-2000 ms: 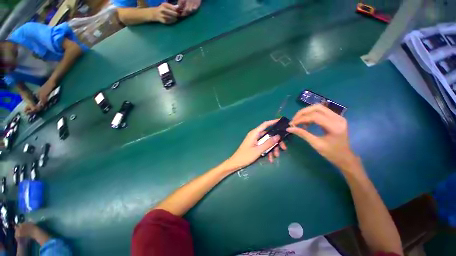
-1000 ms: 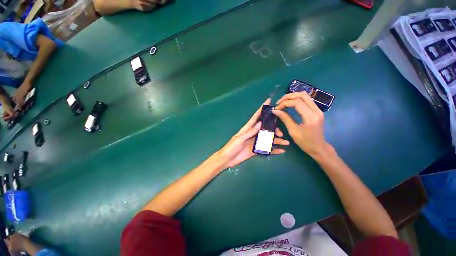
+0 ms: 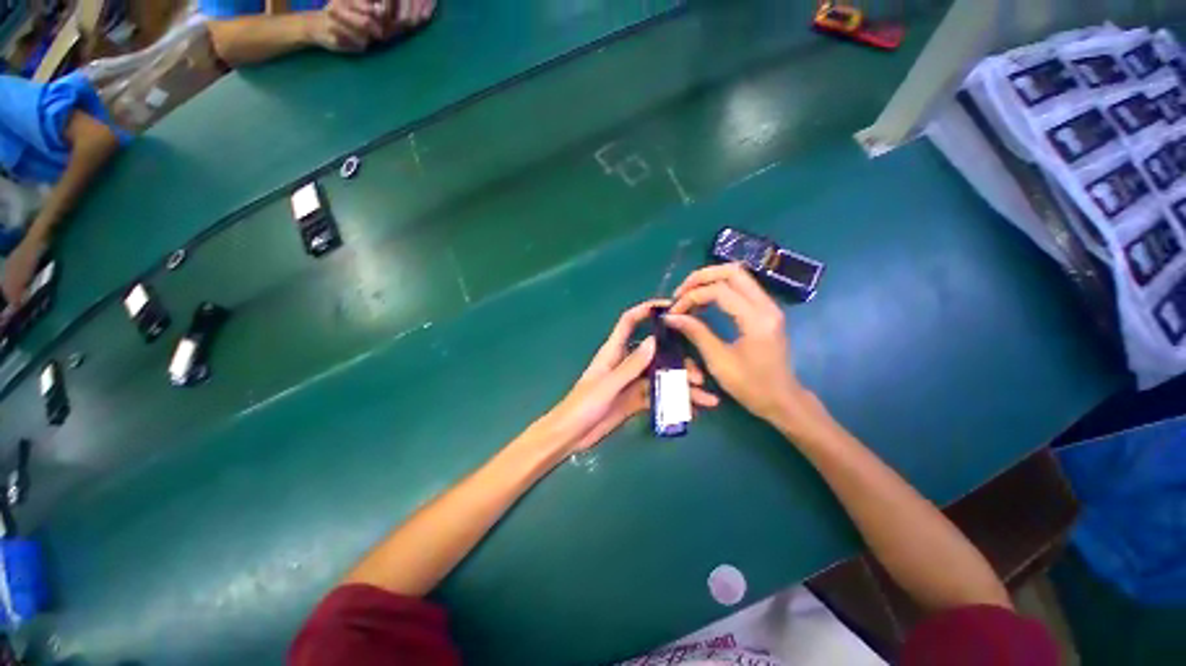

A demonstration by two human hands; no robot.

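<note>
A black mobile phone (image 3: 670,401) with a white rectangle at its near end is held over the green bench. My left hand (image 3: 609,388) is closed around it from the left, with fingertips showing on its right side. My right hand (image 3: 739,332) pinches at the phone's far end with thumb and forefinger; whatever is between the fingertips is too small to tell. Another phone (image 3: 769,263), longer and silver-edged, lies open on the bench just beyond my right hand.
Phones (image 3: 315,219) and small rings (image 3: 350,167) lie on the belt at left. A red-orange phone (image 3: 858,26) lies at the back, beside a pale post (image 3: 939,81). White phone trays (image 3: 1106,169) stand right. A pale disc (image 3: 727,584) is near. Other people's hands (image 3: 371,22) show top left.
The held phone has turned from slanting to nearly upright in the picture, its white end now towards me. My right fingers stay at its far end. The view has shifted.
</note>
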